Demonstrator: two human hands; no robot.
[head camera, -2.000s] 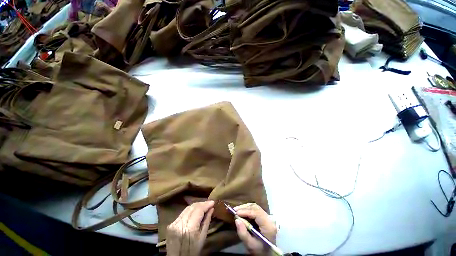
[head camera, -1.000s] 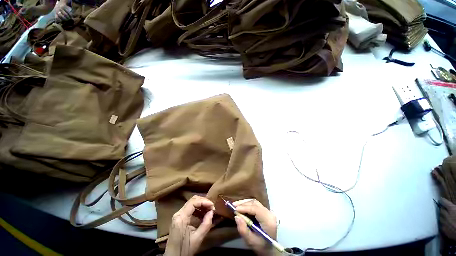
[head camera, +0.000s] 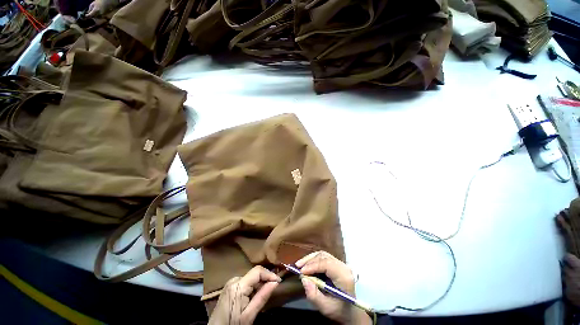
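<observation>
A brown tote bag (head camera: 254, 184) lies in front of me, its small pale label (head camera: 296, 176) facing up and its strap loops (head camera: 152, 235) spread to the left. My right hand (head camera: 331, 287) holds a slim corded pen tool (head camera: 327, 287), its metal tip at the folded fabric near a darker brown patch (head camera: 296, 252). My left hand (head camera: 245, 297) pinches at the bag's fabric just left of the tip; what lies between the fingertips is too small to tell.
Bags are piled at the left (head camera: 95, 139) and in a dark heap (head camera: 375, 44) at the back. A pale cord (head camera: 455, 254) curls to a power strip (head camera: 533, 124) with a black adapter (head camera: 539, 133). Black snips (head camera: 516, 71) lie back right. Another person's hand (head camera: 572, 270) shows at the right edge.
The pen tip and both hands have moved slightly lower at the fabric, and more of the darker patch shows. The brown cloth and person's hand at the right edge appeared after the earliest frame.
</observation>
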